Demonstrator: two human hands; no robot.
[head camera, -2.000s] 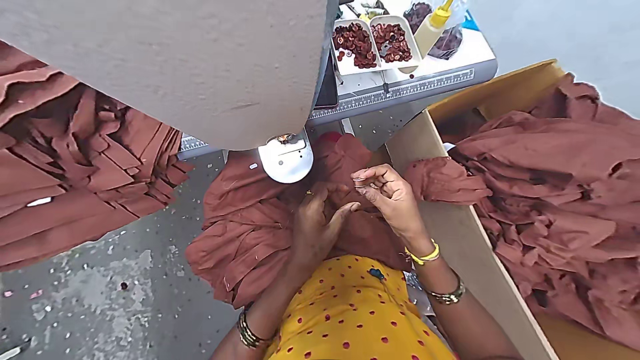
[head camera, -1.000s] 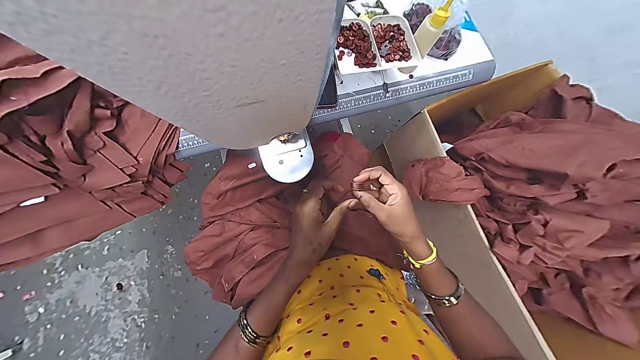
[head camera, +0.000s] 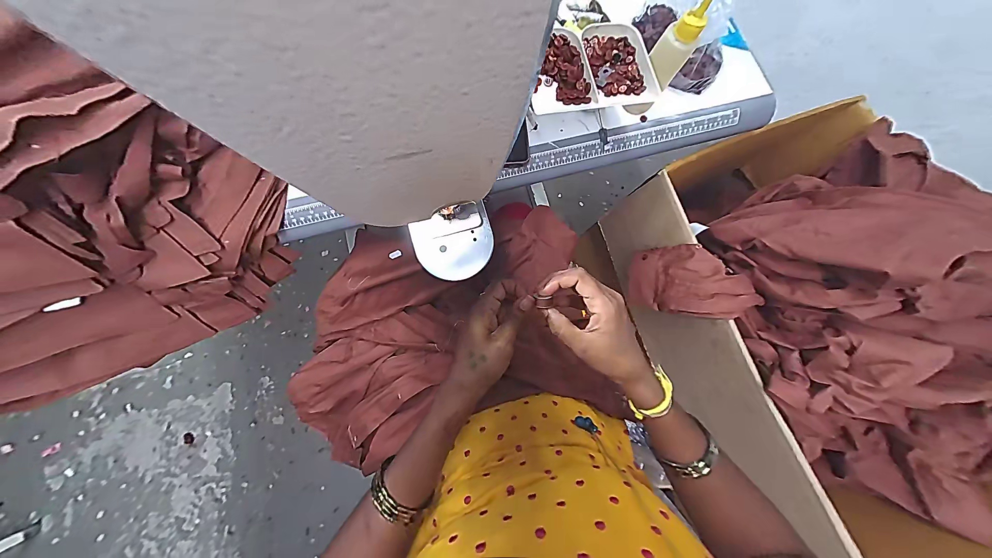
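Observation:
My right hand (head camera: 593, 322) pinches a small stack of dark red buttons (head camera: 544, 301) between thumb and forefinger. Close beside it, my left hand (head camera: 490, 329) has thumb and forefinger together at the stack's left side; whether a button is between them cannot be told. Rust-brown cloth (head camera: 387, 349) lies bunched on my lap, beneath and around both hands. Just above my left hand is the rounded white plate (head camera: 452, 248) of a machine, under its large pale head (head camera: 325, 85).
Red buttons fill a two-part white tray (head camera: 616, 66) on the table, near a yellow-capped squeeze bottle (head camera: 676, 46). A ruler strip (head camera: 666, 133) runs along the table edge. At right, a cardboard box (head camera: 697, 364) holds rust-brown cloth (head camera: 868, 310); more cloth (head camera: 139, 263) is piled at left.
My hands have come together; two seconds ago they were apart, with the right hand higher. The buttons remain in my right hand. The cloth has barely moved.

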